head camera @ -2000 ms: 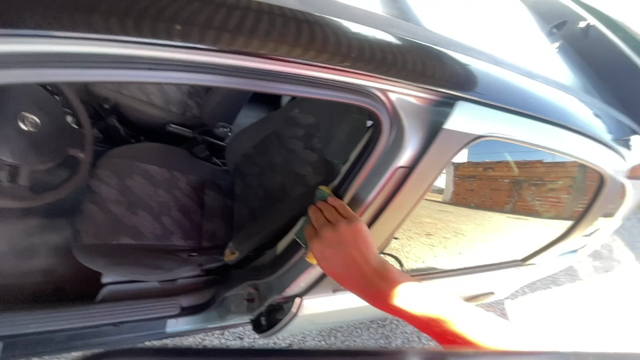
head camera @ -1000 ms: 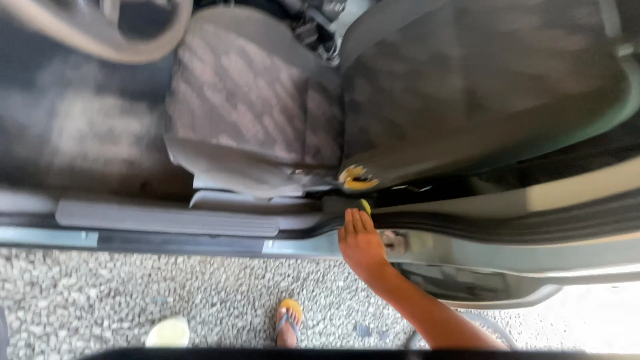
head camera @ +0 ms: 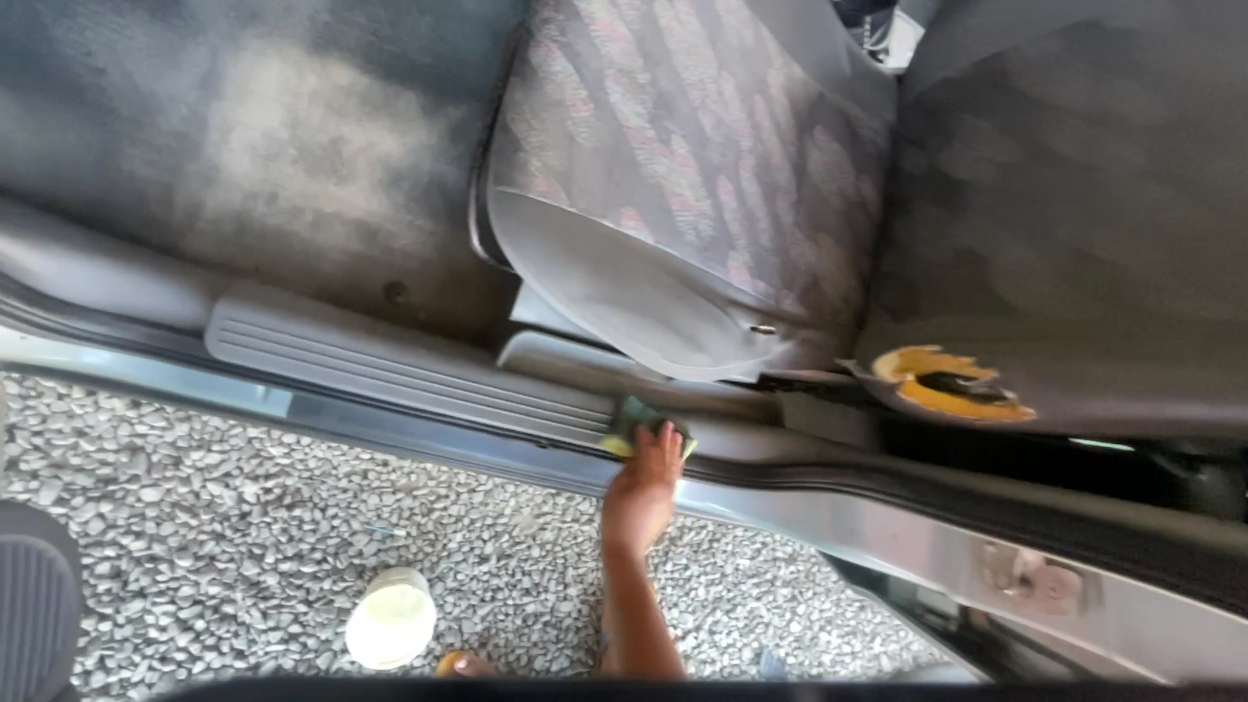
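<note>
My right hand [head camera: 643, 487] presses a green and yellow scouring sponge [head camera: 639, 419] onto the car's door sill, at the rear end of the ribbed grey sill trim [head camera: 409, 366]. The fingers lie over the sponge and partly hide it. Just above the hand is the plastic side cover [head camera: 604, 283] of the patterned front seat [head camera: 673, 146]. To the right, the seat backrest [head camera: 1053, 214] has a torn hole with yellow foam [head camera: 960, 390] showing. My left hand is out of the frame.
A pale tub [head camera: 392, 619] stands on the gravel [head camera: 244, 507] below the sill. Part of a sandalled foot [head camera: 466, 665] shows at the bottom edge. The door latch striker [head camera: 1014, 575] is on the pillar at right, and a dark ribbed object [head camera: 37, 595] is at lower left.
My right hand has moved with the sponge from the door pillar down to the sill, then along it to the ribbed trim. The view has shifted down and closer.
</note>
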